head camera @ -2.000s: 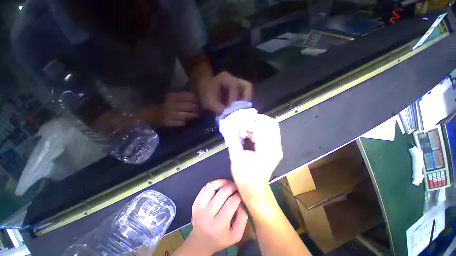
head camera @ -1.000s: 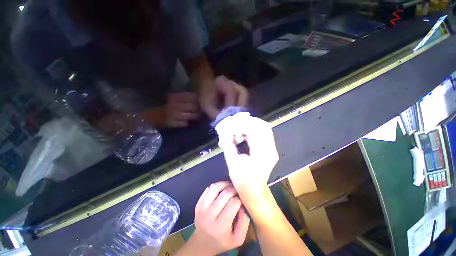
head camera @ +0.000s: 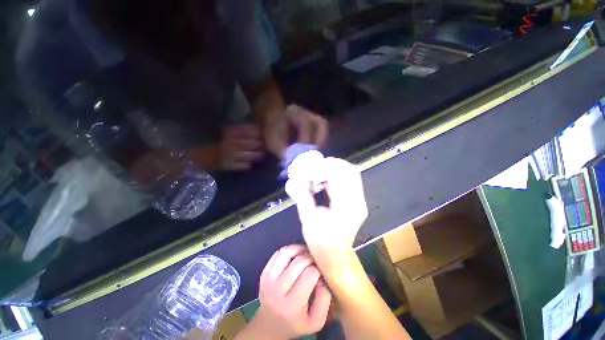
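My right hand (head camera: 335,209) pinches a small crumpled white cleaning cloth (head camera: 305,166) against the lower edge of the glossy black screen (head camera: 398,119). The hand and cloth look overexposed. The cloth meets its purple-blue reflection. The fingers and thumb form a ring. My left hand (head camera: 290,285) is curled beside my right wrist, over the dark grey lower frame (head camera: 458,159), with nothing visible in it. Small whitish marks (head camera: 274,204) show near the pale gold edge trim (head camera: 242,226), left of the cloth.
A clear ribbed plastic bottle (head camera: 202,289) lies at lower left, close to my left hand. Cardboard boxes (head camera: 451,255) stand below the frame. A green-topped table (head camera: 507,229) at right holds papers and a keyed device (head camera: 579,212). A corner label (head camera: 572,46) is at far right.
My right hand and the cloth have shifted slightly left and down along the trim. My left hand has moved slightly right and down. The bottle has shifted slightly right in the picture.
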